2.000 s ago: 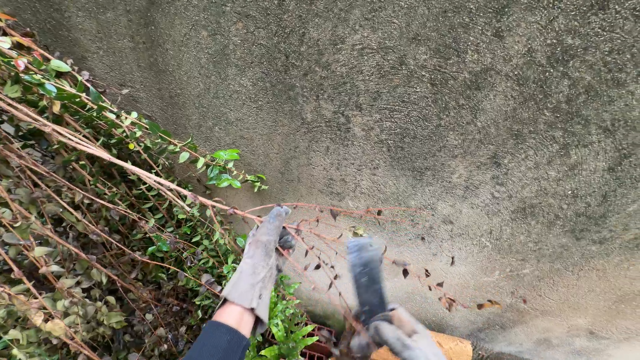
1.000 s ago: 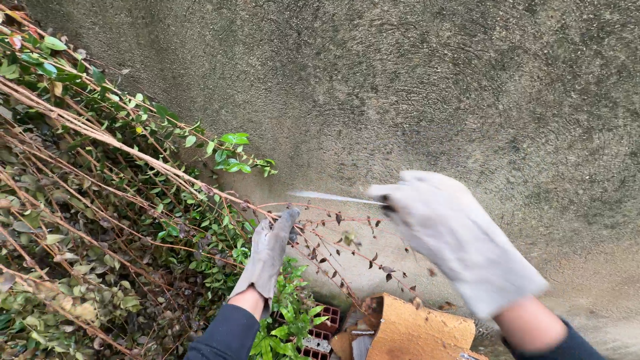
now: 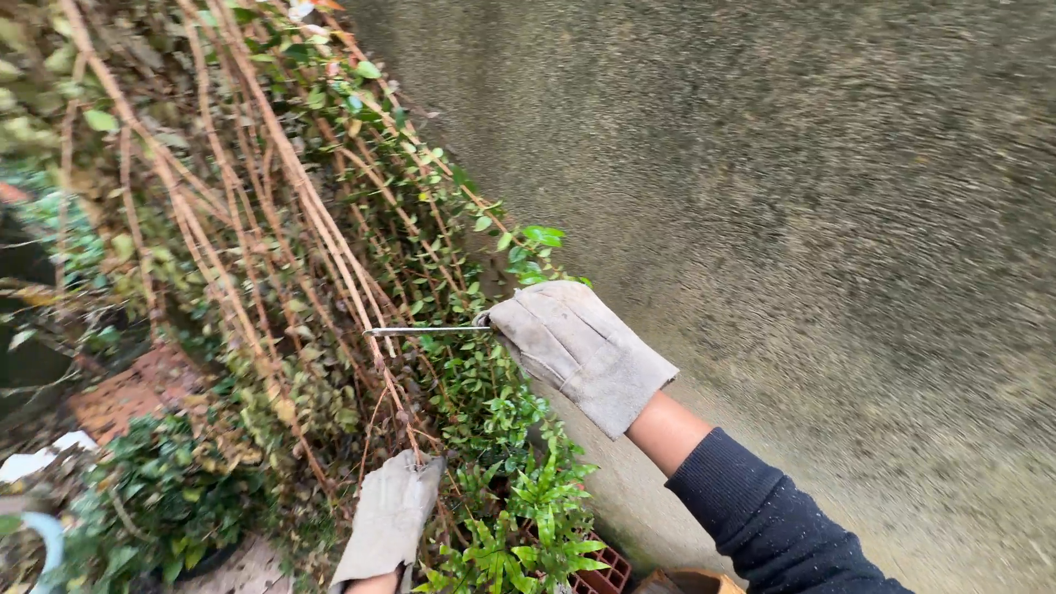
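Observation:
My left hand (image 3: pixel 392 511), in a grey leather work glove, is closed around the lower ends of thin brown vine stems (image 3: pixel 326 223) at the bottom centre. Above and to the right of it, my right hand (image 3: pixel 577 351), in a matching glove, grips a blade tool (image 3: pixel 429 330) whose handle is hidden in the fist. The narrow, pale metal blade is seen edge-on, pointing left. Its tip lies over the stems; whether it touches them I cannot tell.
A rough, stained concrete wall (image 3: pixel 792 190) fills the right side. Leafy vines hang at the left. Below are a green fern (image 3: pixel 528 511), a red hollow brick (image 3: pixel 606 569), a leafy potted plant (image 3: pixel 173 495) and a reddish slab (image 3: pixel 136 392).
My right hand with the blade has moved from the wall side to the stems. The stems, held by my left hand, now hang more steeply. The view has shifted left.

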